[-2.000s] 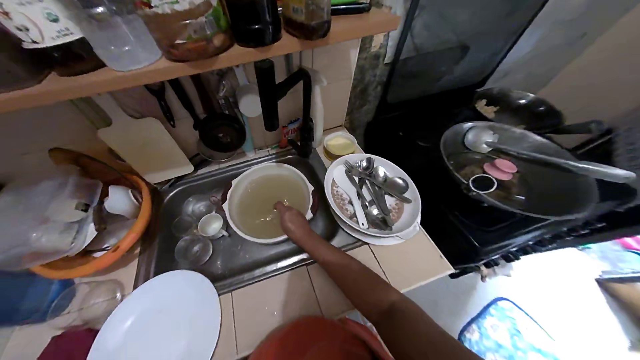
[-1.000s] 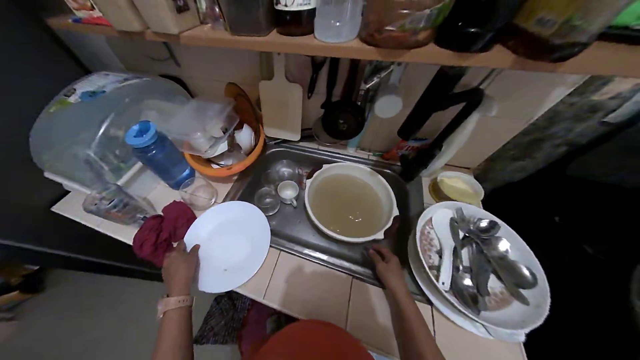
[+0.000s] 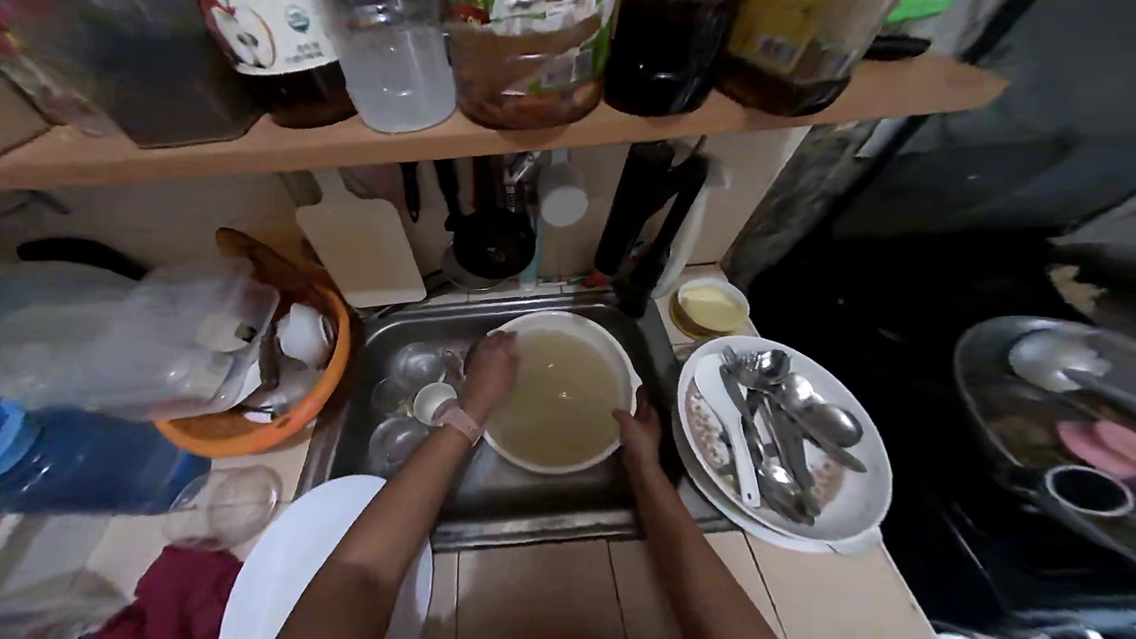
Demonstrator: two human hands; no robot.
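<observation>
A round white basin [image 3: 555, 390] of cloudy water stands in a stainless steel sink [image 3: 497, 524]. My left hand [image 3: 491, 368] is on the basin's left rim, and my right hand [image 3: 641, 433] grips its right rim. Left of the basin, a small white cup [image 3: 434, 403] and several clear glasses [image 3: 395, 444] sit in the sink. A white plate [image 3: 311, 541] lies on the counter under my left forearm. To the right, a patterned white dish [image 3: 710, 426] holds a white spoon [image 3: 732, 426] and several metal spoons and forks [image 3: 794, 426].
An orange basket [image 3: 302, 417] of dishes and plastic containers stands left, near a blue bottle [image 3: 98, 461] and a dark red cloth [image 3: 177, 595]. Jars and bottles line a wooden shelf [image 3: 506, 142] above hanging utensils. A bowl [image 3: 710, 308] is behind the dish; a pan [image 3: 985, 390] sits on the stove.
My left hand has moved from the white plate to the basin's left rim. My right hand, in the water two seconds ago and near the sink's front one second ago, is now on the right rim.
</observation>
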